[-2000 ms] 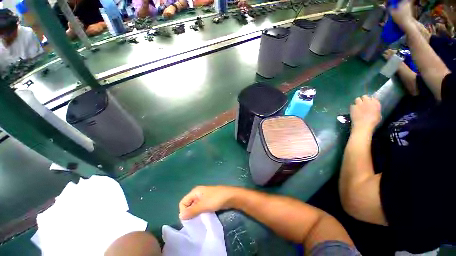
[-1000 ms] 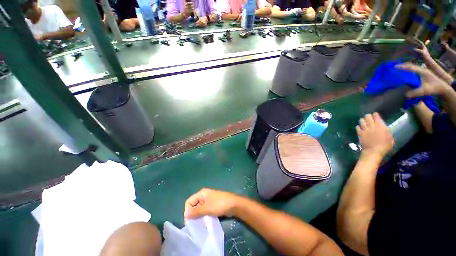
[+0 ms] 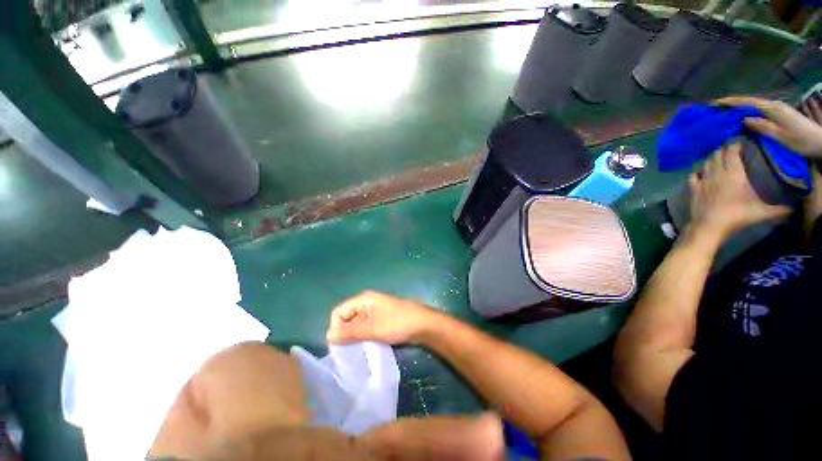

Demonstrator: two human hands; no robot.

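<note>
My right hand (image 3: 365, 320) is closed on the top edge of a thin white bag (image 3: 374, 378), which hangs limp over the bench's near edge. My left hand (image 3: 261, 405) is large and blurred at the bottom, close to the camera, and covers part of the bag. Its fingertips are cut off or unclear, so its grip cannot be told. A fanned pile of white bags (image 3: 162, 315) lies on the bench at left. A speaker with a wood-grain top (image 3: 581, 248) leans a little on the bench, right of my right hand, touching or close to a black-topped speaker (image 3: 536, 153).
A light-blue bottle (image 3: 608, 180) stands behind the wood-topped speaker. A grey speaker (image 3: 194, 144) stands on the belt at left, by a green post. Several more stand at the far right. A neighbour at right holds a blue cloth (image 3: 707, 135) against a grey unit.
The view has tilted down. My left hand shows more, reaching rightward over the bag. My right hand keeps hold of the bag. The neighbour's hands and cloth have come together on a grey unit.
</note>
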